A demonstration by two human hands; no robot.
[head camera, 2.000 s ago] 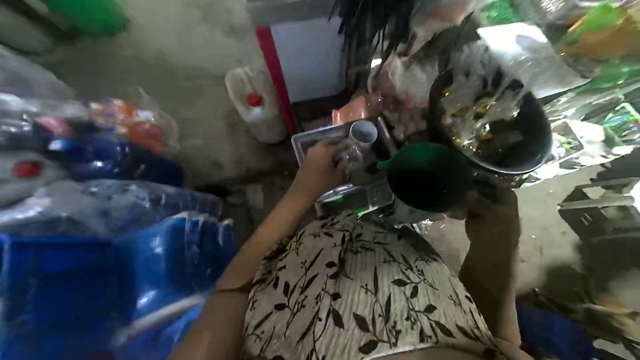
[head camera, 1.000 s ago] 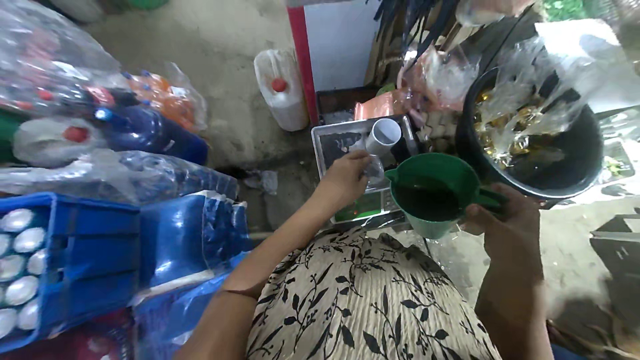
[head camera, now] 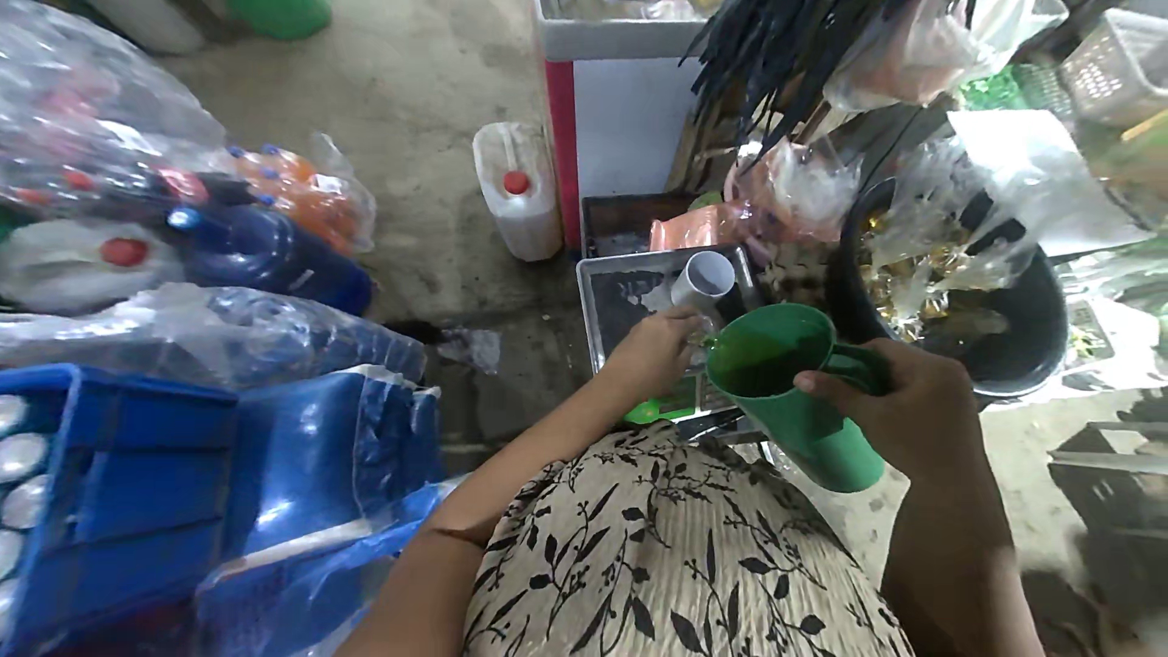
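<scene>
My right hand [head camera: 890, 401] grips the handle of a green plastic pitcher [head camera: 803, 429], which is tilted with its spout toward my left hand. Some liquid shows inside it. My left hand [head camera: 659, 351] has its fingers closed on a small clear item, seemingly a plastic bag, right at the spout. Just beyond those fingers a pale grey cup [head camera: 704, 276] stands in a grey-rimmed tray [head camera: 598, 265]. To the right, a black tub [head camera: 1049, 319] holds clear bags with yellowish contents.
A white jug with a red cap [head camera: 520, 205] stands on the floor beside a red-edged white box [head camera: 620, 128]. Wrapped bottles [head camera: 283, 192] and a blue crate [head camera: 155, 456] fill the left side. Dark strips [head camera: 776, 64] hang at the top; a bright sheet [head camera: 1031, 173] lies beyond the tub.
The green pitcher has gone from showing its mouth broadly to a clear tilt toward my left hand, its base swung out to the lower right. My left hand stays by the grey cup.
</scene>
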